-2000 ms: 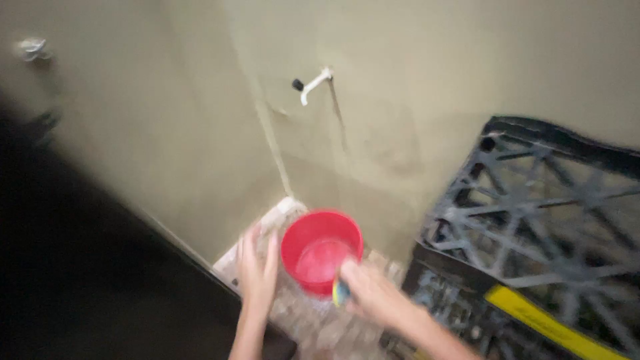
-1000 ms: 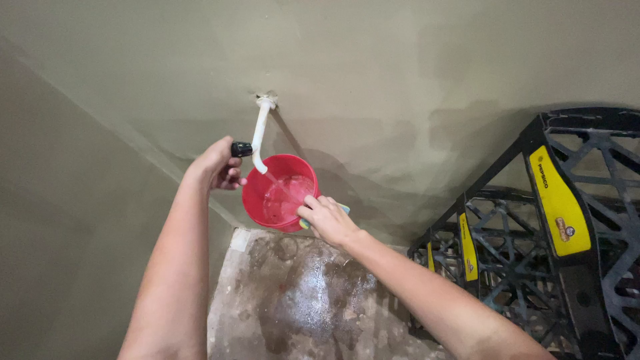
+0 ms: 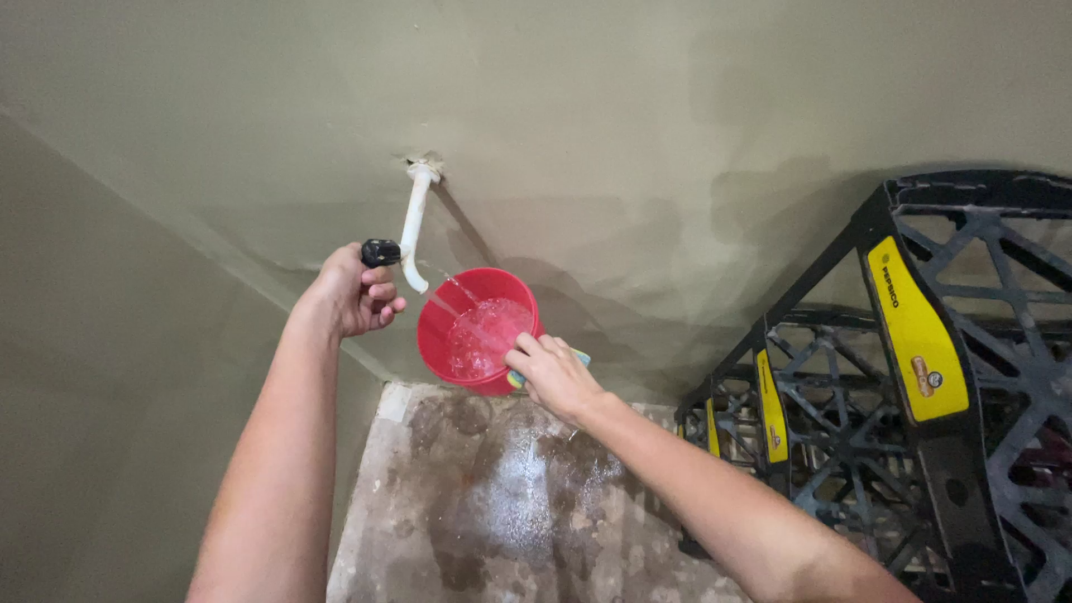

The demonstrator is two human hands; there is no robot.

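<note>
A white plastic faucet (image 3: 413,219) comes out of the wall, and water runs from it into a red plastic bucket (image 3: 434,331). My left hand (image 3: 356,295) is at the black tap knob (image 3: 381,252), thumb and index finger against it, the other fingers curled loosely below. With my right hand (image 3: 551,374) I grip the near right rim of the bucket, which is tilted under the spout. Between that hand and the bucket's side is a yellow, green and blue sponge (image 3: 517,379), partly hidden by my fingers. Bubbly water covers the bottom of the bucket.
Stacked black plastic crates (image 3: 854,444) with yellow panels stand along the right side. Below the bucket lies a wet, stained floor (image 3: 511,502). A greenish-grey wall (image 3: 569,100) rises behind the faucet and meets a side wall (image 3: 109,352) at the left.
My left hand went from beside the bucket to the tap knob. Water in the bucket has risen since one second ago. The view swung strongly after the first frame.
</note>
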